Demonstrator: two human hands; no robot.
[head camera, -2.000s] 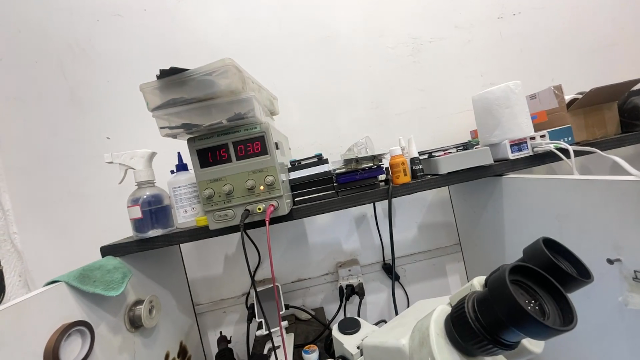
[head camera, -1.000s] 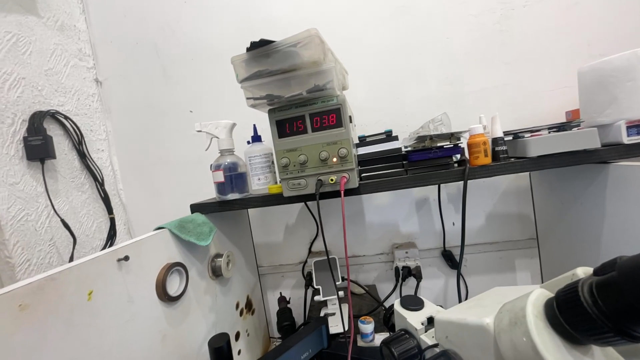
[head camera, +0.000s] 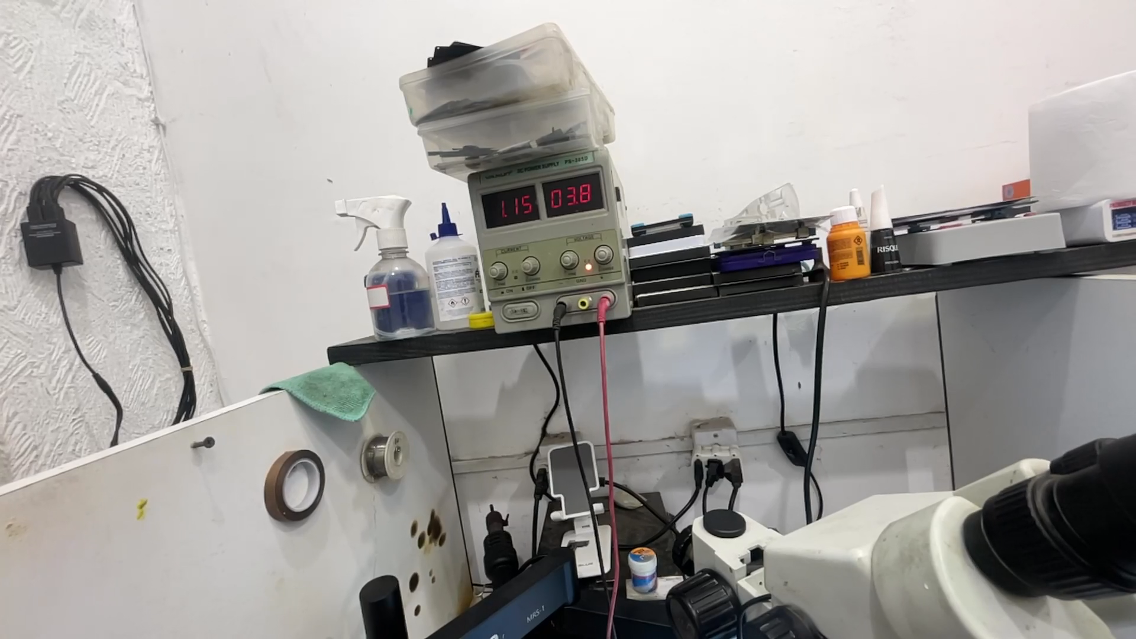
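Neither my left hand nor my right hand shows in the head view. A DC power supply with lit red digits stands on the black shelf, a black lead and a red lead plugged into its front. Two clear plastic boxes are stacked on top of it. To its left are a spray bottle with blue liquid and a white squeeze bottle. At the lower right is a white stereo microscope with a black eyepiece.
A green cloth hangs over the left panel, near a tape roll and a solder spool. Below the shelf are a phone stand, a small jar, plugged cords and a blue-black bar. An orange bottle stands on the shelf.
The view has swung left, bringing in the textured wall with its bundle of black cables; the cardboard box at the right has left the view.
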